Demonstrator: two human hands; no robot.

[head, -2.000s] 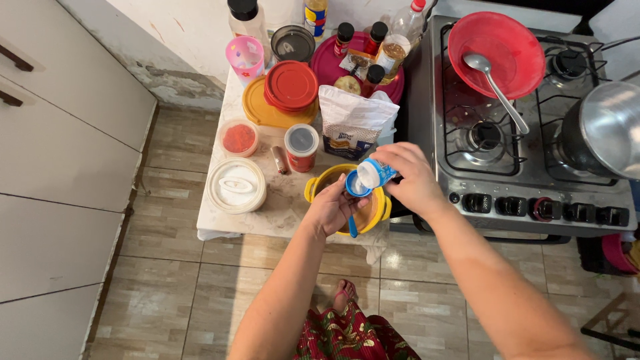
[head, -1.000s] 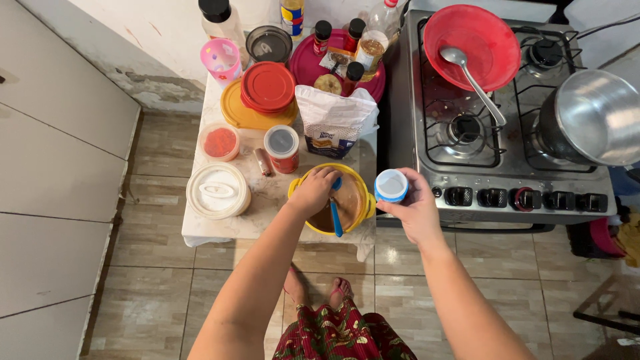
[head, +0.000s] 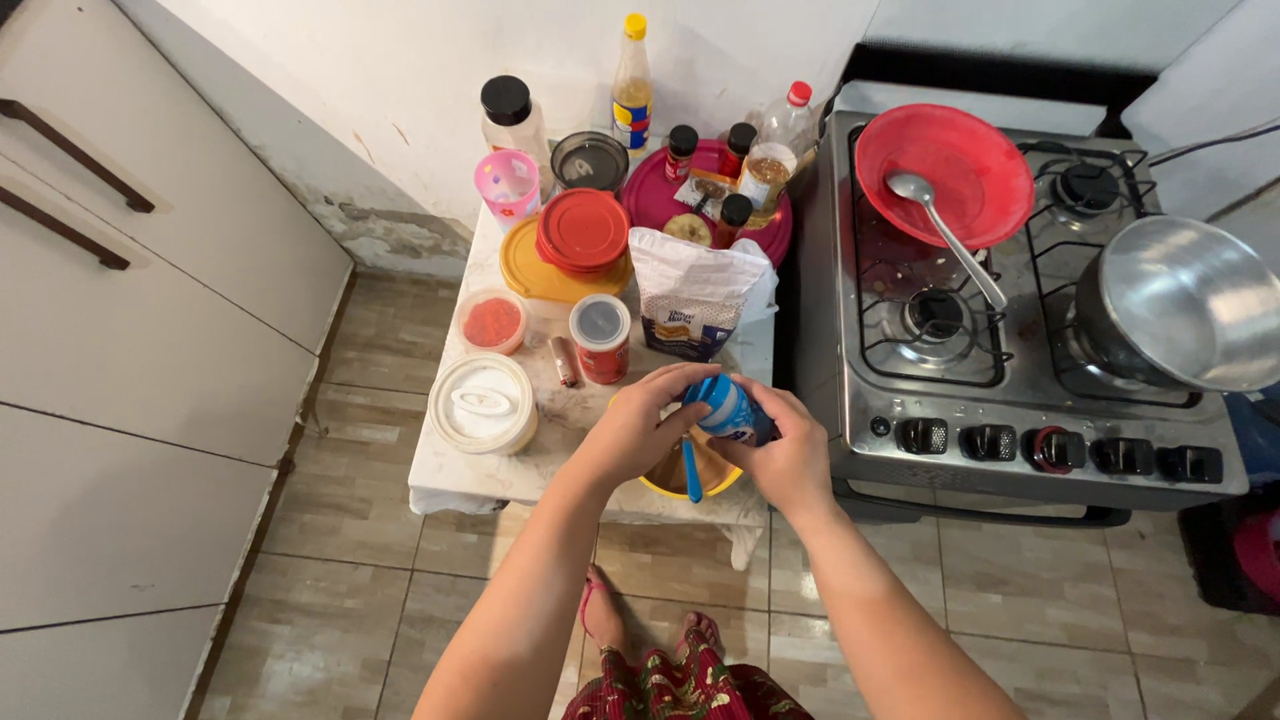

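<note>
My right hand (head: 790, 435) holds a small blue and white container (head: 732, 415) tilted over a yellow bowl (head: 655, 487). At the container's blue top are the fingers of my left hand (head: 650, 415); whether they grip a cap is hard to tell. Brown contents (head: 715, 470) lie in the bowl, and a blue-handled utensil (head: 692, 470) stands in it, its handle toward me. Behind the bowl stands a white and dark blue paper bag (head: 690, 300). A red canister with a grey lid (head: 600, 340) is left of the bag.
On the table (head: 440, 490) are a white lidded tub (head: 482, 405), a tub with red contents (head: 492, 322), a red-lidded container (head: 583, 232) and several bottles. The stove (head: 850, 400) at right bears a red bowl (head: 945, 150) with a spoon (head: 950, 235), and a metal pot (head: 1190, 300).
My left hand has moved from the bowl's utensil to the blue container's top. The container, held upright a second ago, is now tilted above the bowl.
</note>
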